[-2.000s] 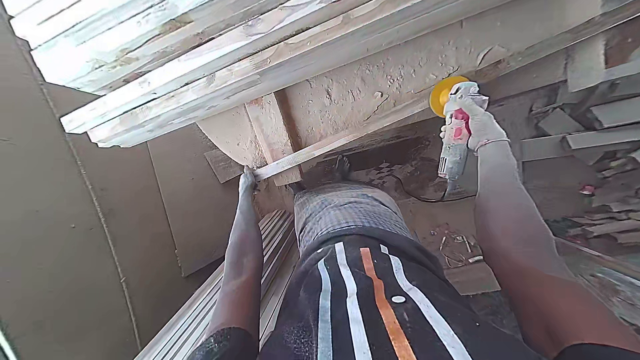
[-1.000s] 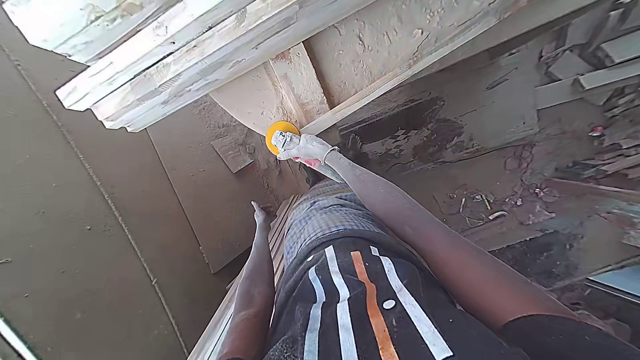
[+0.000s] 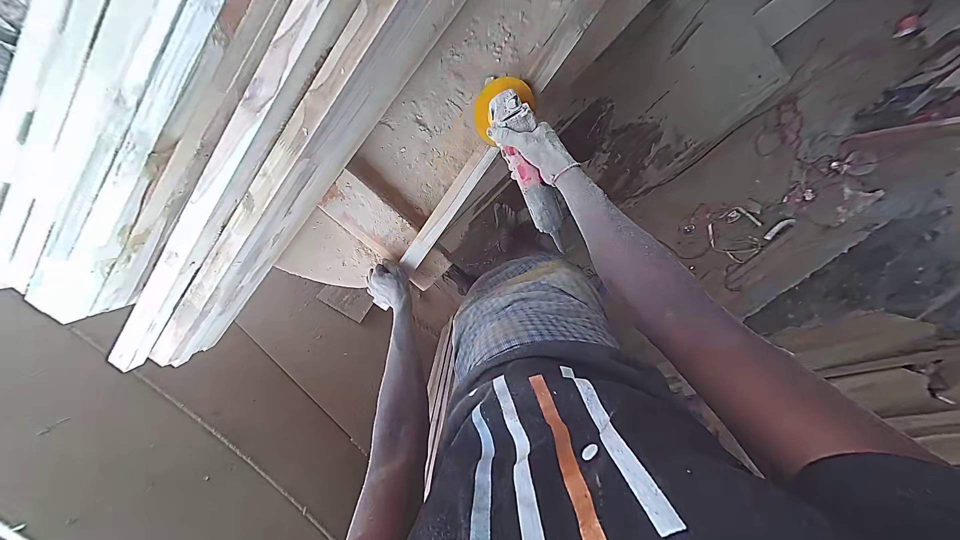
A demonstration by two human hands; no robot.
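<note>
My right hand [image 3: 536,150] grips a dusty angle grinder [image 3: 541,204] around its head and body, with its yellow disc [image 3: 504,109] over a long wooden strip [image 3: 450,208]. The disc lies at the strip's upper part; whether it touches the wood cannot be told. At the strip's near end my left hand [image 3: 388,285] is closed on the wood. Beneath the strip is a dust-covered board [image 3: 442,97] with a wooden crosspiece [image 3: 375,217]. Both hands are coated in pale dust.
Stacked planks [image 3: 277,172] jut in from the upper left. Large flat sheets [image 3: 187,450] lie at the lower left. Scraps and thin cord [image 3: 739,225] litter the dusty floor at right, with more boards [image 3: 877,337] beyond. A small offcut [image 3: 345,301] lies near my left hand.
From one second ago, the grinder has moved away from the strip's near end, farther up along it. My left hand, apart from the strip then, now holds its near end. The view has turned.
</note>
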